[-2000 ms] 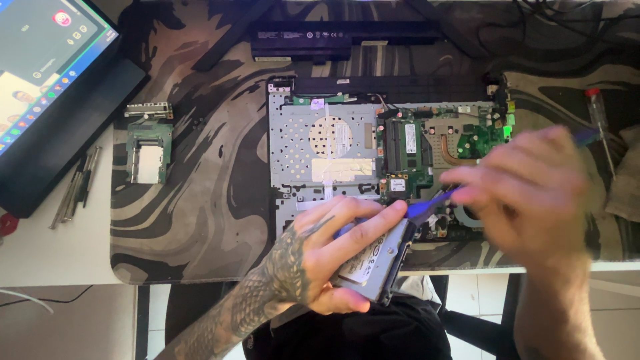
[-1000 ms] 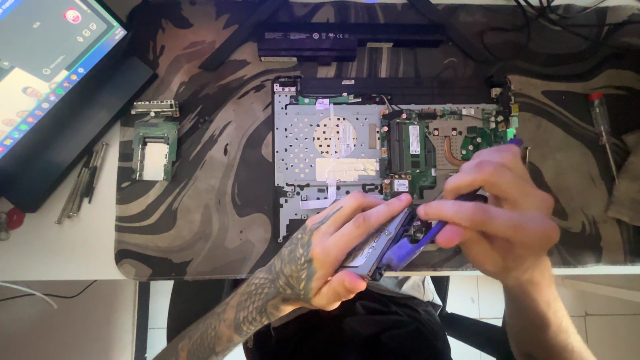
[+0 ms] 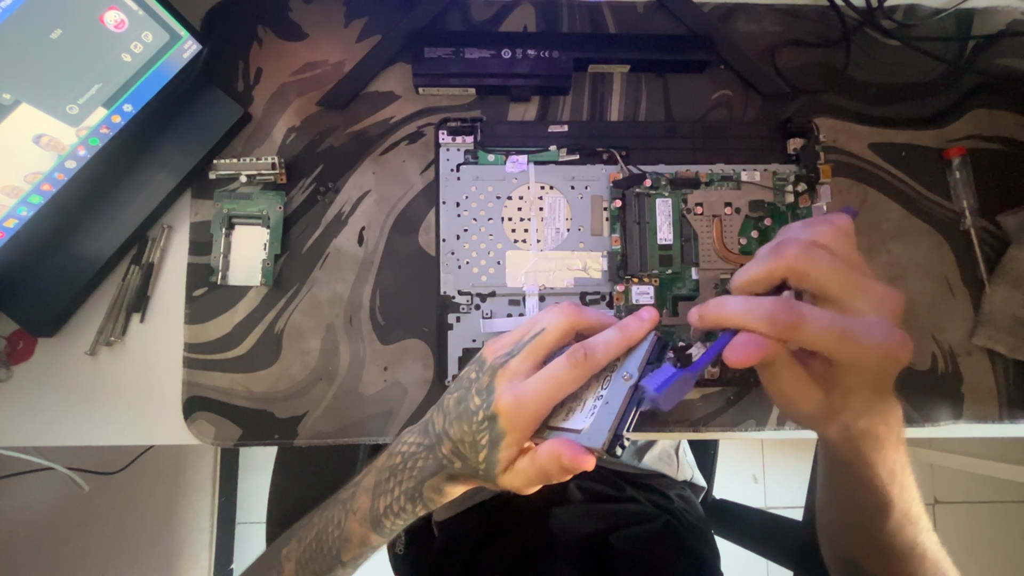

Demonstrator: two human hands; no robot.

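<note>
My left hand (image 3: 536, 400) grips a metal-cased laptop hard drive (image 3: 600, 392) by its sides, tilted over the front edge of an opened laptop base (image 3: 480, 240). Between the thumb and fingers of my right hand (image 3: 816, 320) is a blue-handled brush (image 3: 676, 384). Its head is at the drive's right edge, where a connector seems to be; whether the bristles touch is hard to tell. Behind the hands lie the green motherboard (image 3: 688, 272), a memory module (image 3: 664, 220) and a copper heat pipe (image 3: 724, 240).
A laptop battery (image 3: 496, 68) lies at the back. On the left are a small green circuit board (image 3: 272, 220), several thin screwdrivers (image 3: 124, 300) and a lit screen (image 3: 72, 80). A red-capped screwdriver (image 3: 964, 192) and a cloth (image 3: 1004, 296) lie at the right. Dark cables (image 3: 880, 32) run at top right.
The drive has tilted more onto its edge than two seconds ago. My right hand has shifted with the brush, whose head has gone from the drive's upper end down along its right edge.
</note>
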